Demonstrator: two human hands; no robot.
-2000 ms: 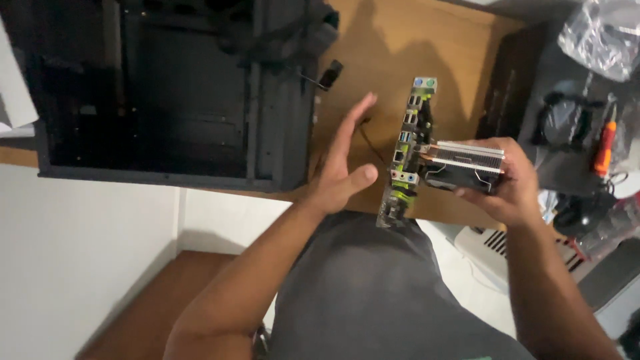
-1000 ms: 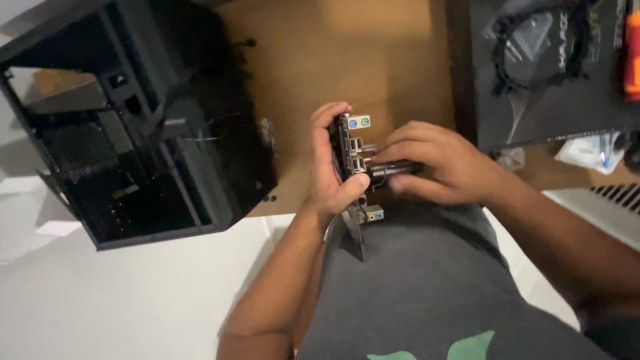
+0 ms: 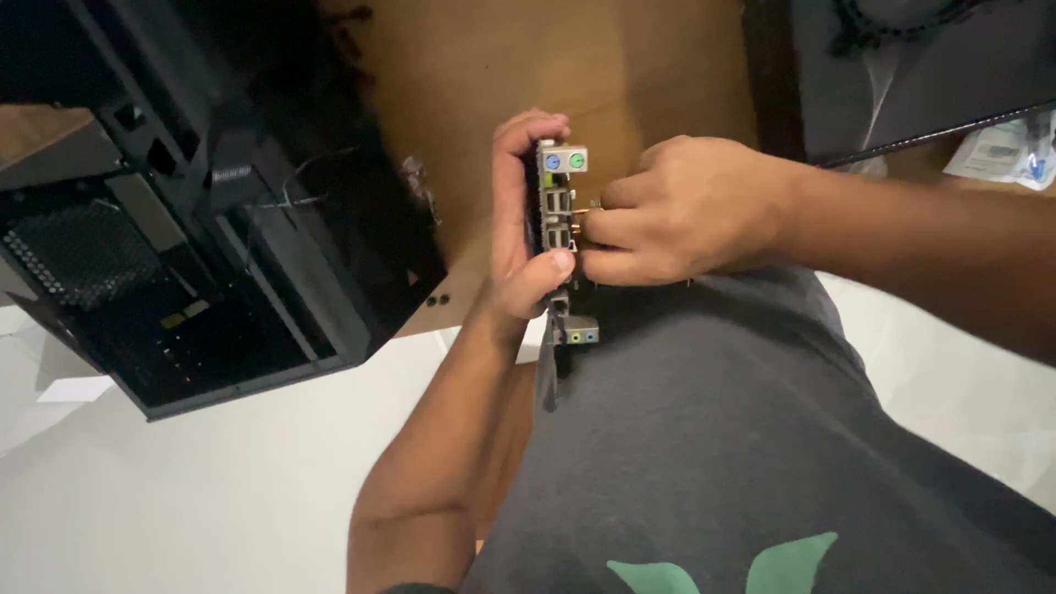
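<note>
A computer motherboard (image 3: 559, 223) stands on edge in front of my body, its rear port side turned up to the camera. My left hand (image 3: 528, 231) grips it from behind, with the thumb over the ports and the fingers curled round the far end. On the component side, my right hand (image 3: 685, 214) has its fingers bent against the copper-coloured pipes (image 3: 582, 216) of a CPU cooler. Most of the cooler is hidden behind that hand, so its exact hold does not show. A dark flat piece (image 3: 548, 371) hangs below the audio ports.
An open black computer case (image 3: 272, 165) fills the left side of the wooden table (image 3: 528, 58). Small dark screws or feet (image 3: 438, 300) lie beside it. At the upper right are a dark box (image 3: 924, 91) with a cable ring on it and a clear plastic bag (image 3: 1002, 153).
My left hand, apart from the motherboard two seconds ago, now grips it. My right hand has shifted from the cooler's outer end to close beside the board. The view has moved.
</note>
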